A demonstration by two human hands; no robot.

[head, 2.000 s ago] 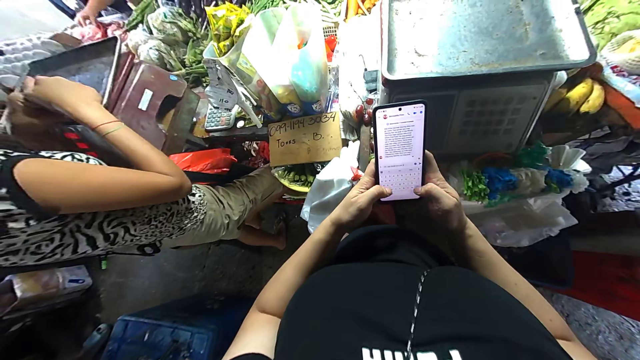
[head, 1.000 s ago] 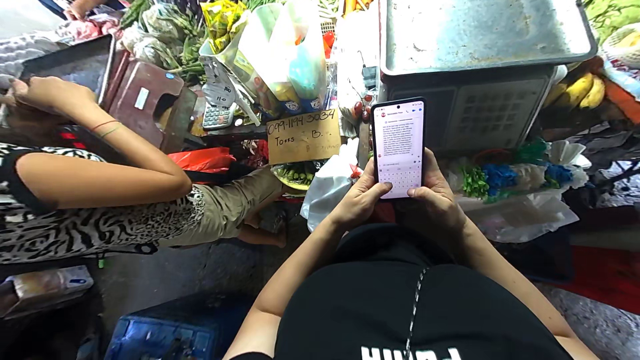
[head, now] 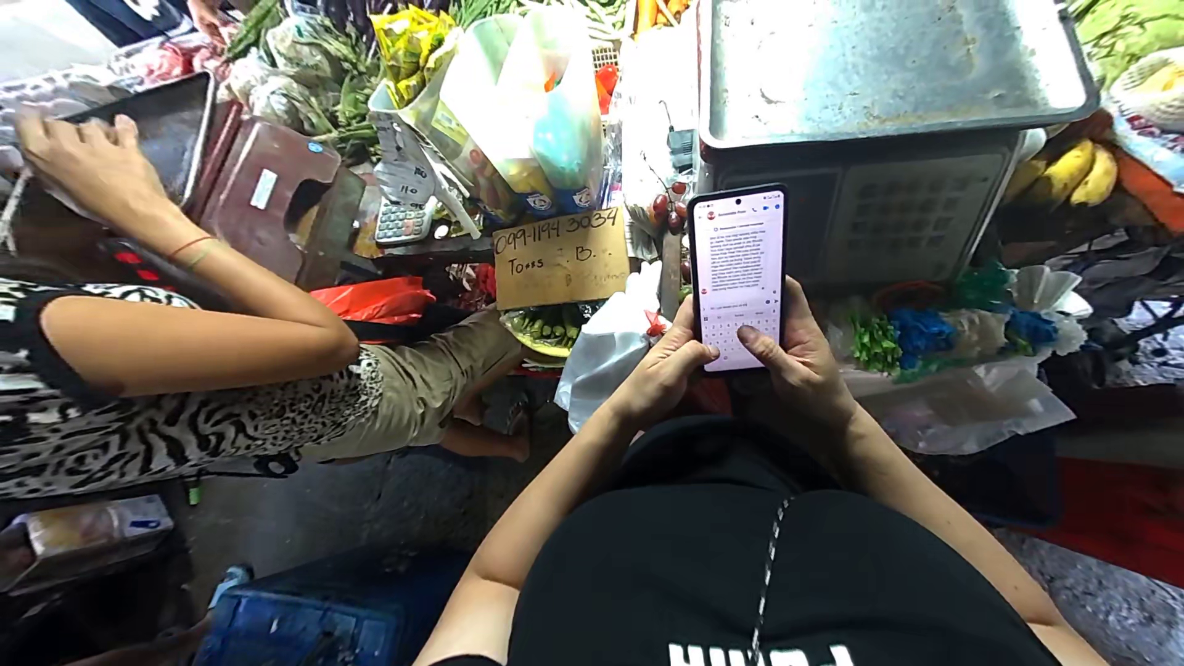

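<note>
A smartphone (head: 737, 277) with a lit screen is held upright in front of my body, showing text above an on-screen keyboard. My left hand (head: 668, 370) grips its lower left side, the thumb at the bottom corner of the keyboard. On the other side, my right hand (head: 803, 361) holds the lower right edge, its thumb over the keyboard. Both hands' fingers are partly hidden behind the phone. Beyond the phone stands a weighing scale (head: 860, 213) with a metal tray (head: 888, 69) on top. A white plastic bag (head: 606, 351) hangs just left of my left hand.
A person (head: 185, 370) stands close at the left, one hand over a dark tray (head: 176, 120). A cardboard sign (head: 561, 259) bearing writing, a calculator (head: 404, 222), vegetables and bananas (head: 1073, 173) lie along the stall. A blue plastic crate (head: 314, 620) sits on the floor below.
My right thumb has shifted left over the keyboard. The other person's hand at the left has moved a little over the dark tray. The phone has stayed in both my hands.
</note>
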